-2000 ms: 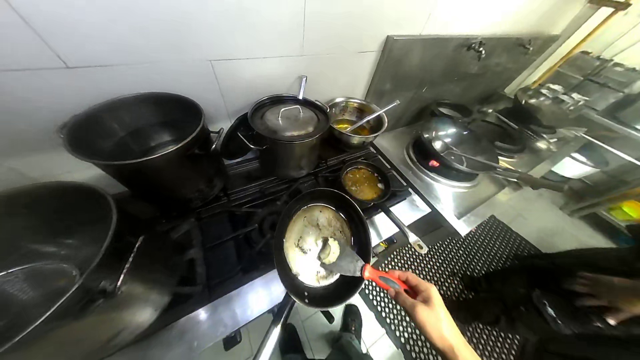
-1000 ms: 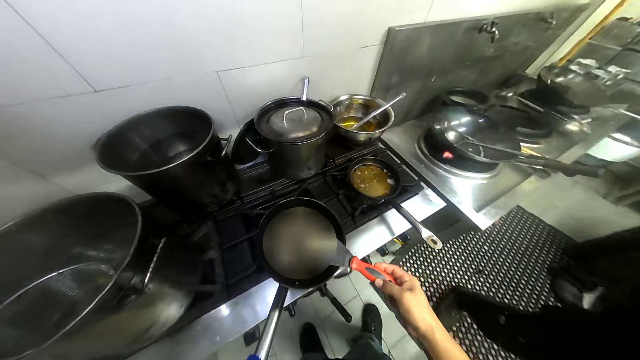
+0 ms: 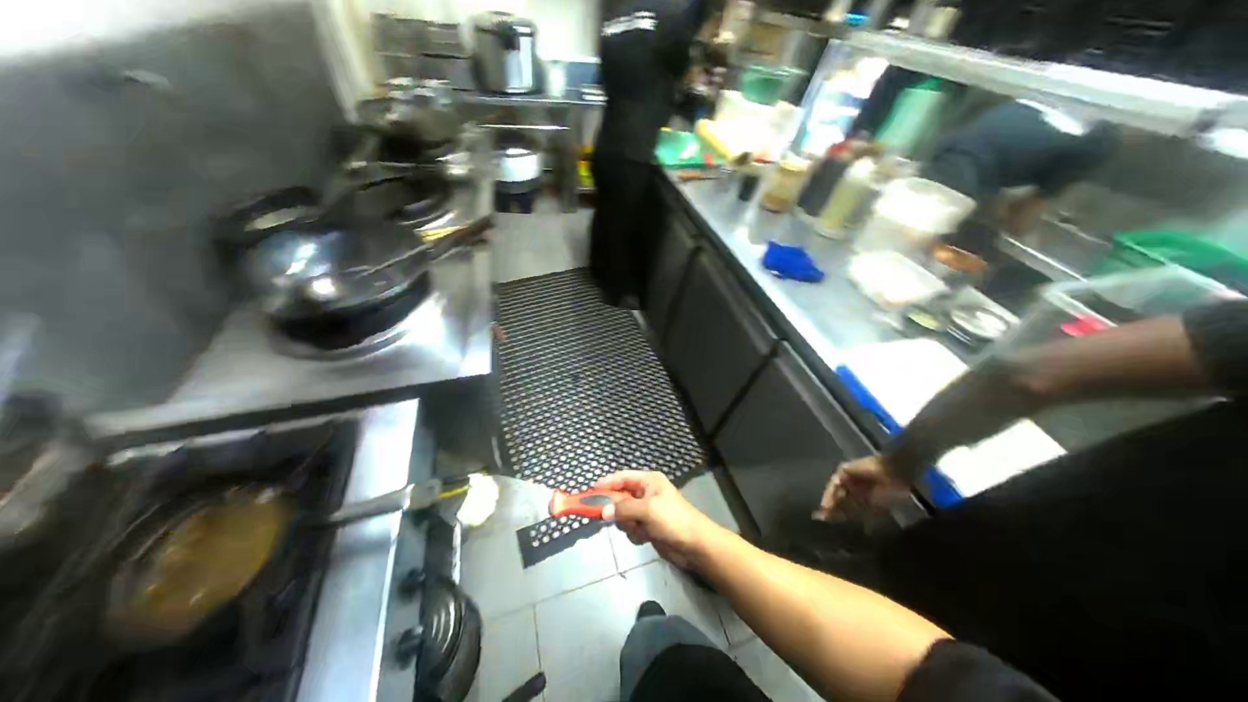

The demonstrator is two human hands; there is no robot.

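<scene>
My right hand [image 3: 648, 512], near the lower middle of the view, is closed around the red handle of a spatula [image 3: 585, 503]. The spatula's blade points left, over the floor beside the stove, with a whitish patch at its end. To the left, a frying pan with brownish liquid [image 3: 210, 556] sits on the burner, its handle reaching right over the stove's front edge. My left hand is out of view. The picture is blurred, so the blade and the whitish patch are not sharp.
A wok [image 3: 336, 273] sits on a steel range further back left. A perforated black mat [image 3: 585, 380] lies on the aisle floor. At right, a co-worker's arm [image 3: 1053, 390] reaches beside a counter [image 3: 809, 312] with bottles and containers. Another person [image 3: 629, 146] stands at the back.
The view has swung far to the right, from the stove to the aisle and counter. The spatula, over the black pan in the earlier frames, is now over the floor beside the stove.
</scene>
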